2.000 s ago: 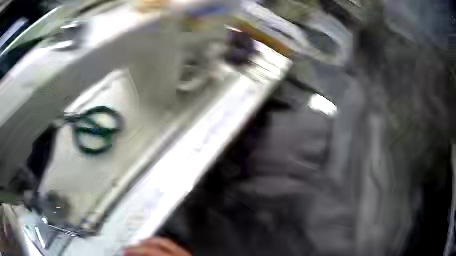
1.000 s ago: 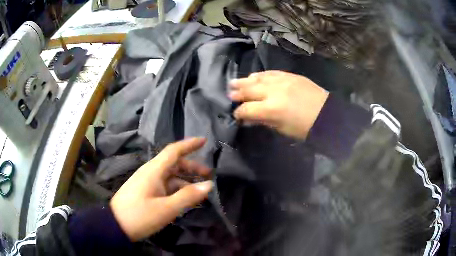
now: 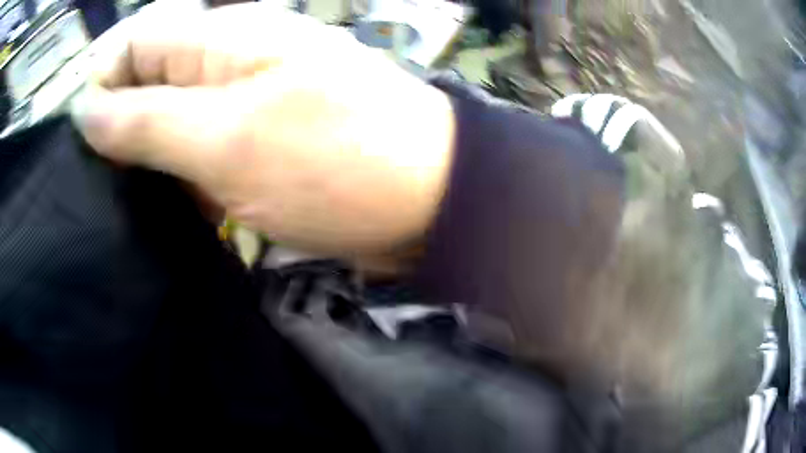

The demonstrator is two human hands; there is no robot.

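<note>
My right hand (image 3: 274,133) is large and close to the camera at the upper left, with its thumb and fingers pinched on the edge of a black garment panel (image 3: 115,301). The panel hangs from the fingers and fills the lower left. Its surface shows a fine weave and it is partly blurred. My left hand is not in view. A grey cloth (image 3: 424,380) lies in loose folds below my right wrist, blurred.
A white table part (image 3: 429,26) with a grey round thing shows at the top, behind my hand. A blurred brownish heap (image 3: 601,53) is at the upper right. My dark sleeve with white stripes crosses the right side.
My right hand has moved left and up, closer to the camera, and now holds up the black panel. My left hand has gone out of view. The view has shifted.
</note>
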